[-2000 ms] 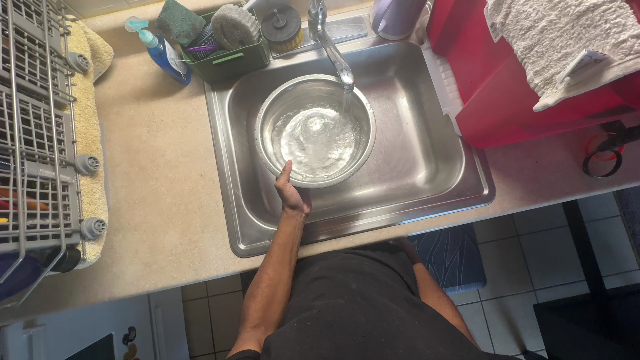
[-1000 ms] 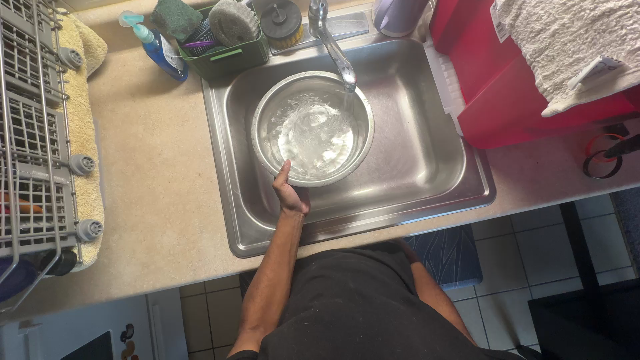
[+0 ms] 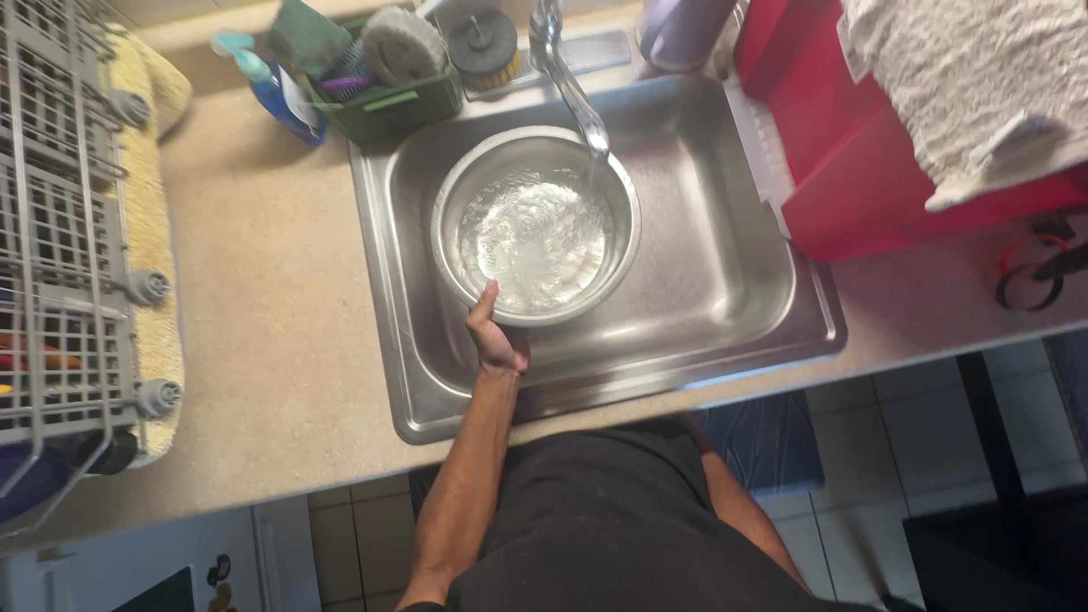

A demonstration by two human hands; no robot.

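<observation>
A round stainless steel bowl (image 3: 629,246) holds rippling water in the left part of the sink (image 3: 705,212). From the chrome faucet (image 3: 578,102), water runs into the bowl near its upper right rim. My left hand (image 3: 500,336) grips the bowl at its lower left edge, thumb up by the rim and the other fingers hidden beneath. My right forearm hangs beside the dark shirt at the counter's front edge; the right hand itself is hidden from view.
Behind the sink's left corner stand a green caddy (image 3: 399,110) with scrubbers, a blue spray bottle (image 3: 289,106) and a brush with a dark round top (image 3: 484,47). A dish rack (image 3: 64,238) lies far left on a yellow towel; a red bin (image 3: 867,144) with a pale cloth is right.
</observation>
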